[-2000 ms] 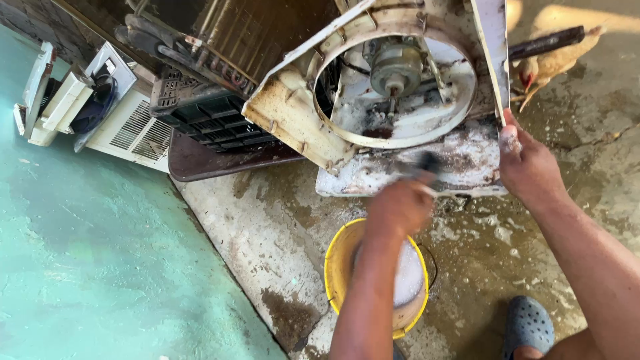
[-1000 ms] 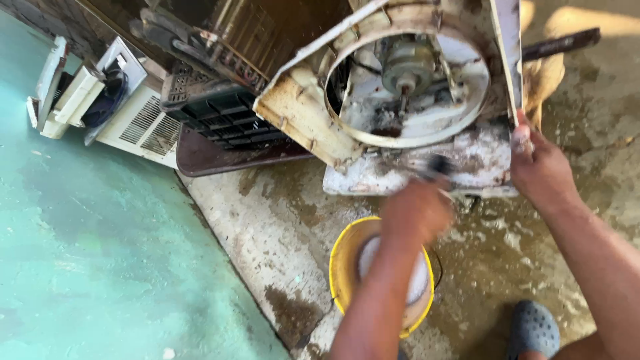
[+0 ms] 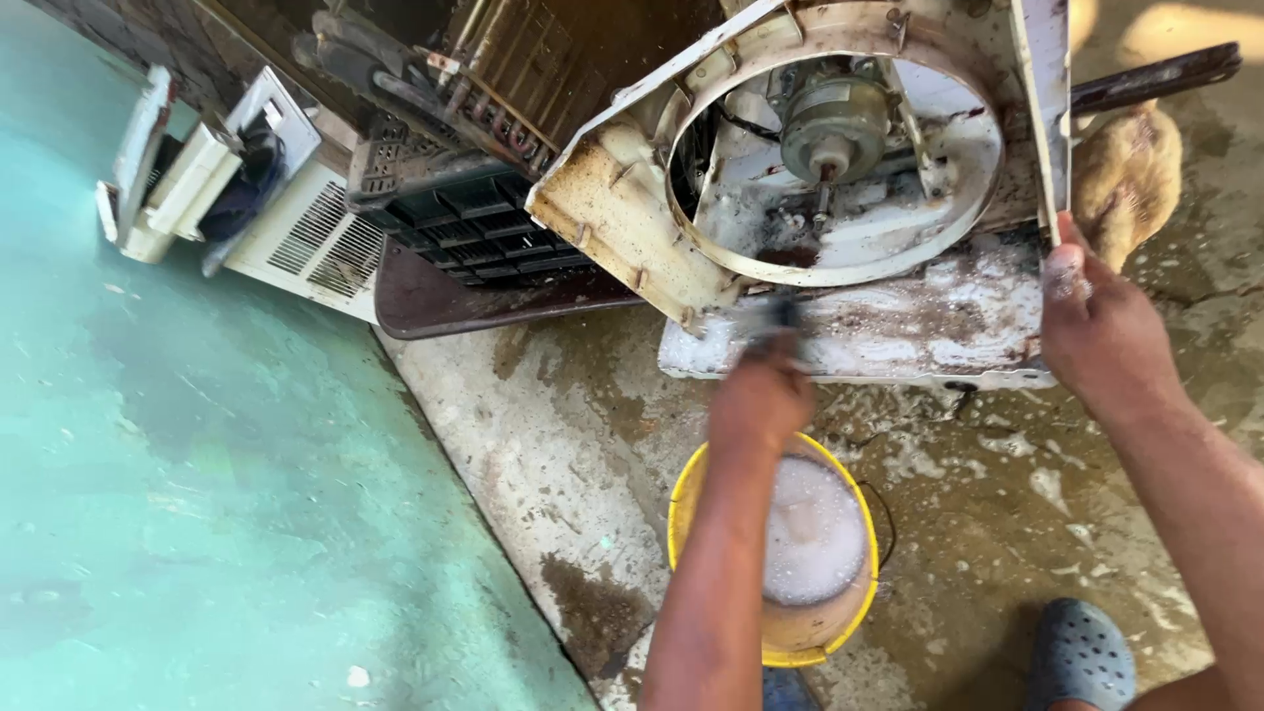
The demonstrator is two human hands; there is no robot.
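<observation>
My left hand (image 3: 760, 400) is shut on a dark brush (image 3: 785, 314), blurred by motion, against the soapy, dirty white metal base (image 3: 889, 321) of an opened air conditioner. My right hand (image 3: 1106, 316) grips the edge of an upright white panel (image 3: 1042, 128), its thumb wet with suds and its fingers partly hidden. Between and above the hands stands the stained fan shroud (image 3: 632, 212) with its round opening, and a fan motor (image 3: 834, 128) with a bare shaft shows inside it. Below my left hand, partly behind the forearm, is a yellow-rimmed bucket (image 3: 873, 563) of foamy water (image 3: 815, 528).
A dark plastic crate (image 3: 464, 222) and a coil with copper bends (image 3: 494, 123) are at the upper left, over a brown tray-like surface (image 3: 425, 306). Beyond lies a white grille (image 3: 326, 242) by a green wall (image 3: 247, 444). A chicken (image 3: 1131, 188) is behind the panel on wet concrete.
My left hand and the brush have shifted left along the base. My right hand stays on the panel edge. The chicken has changed its pose.
</observation>
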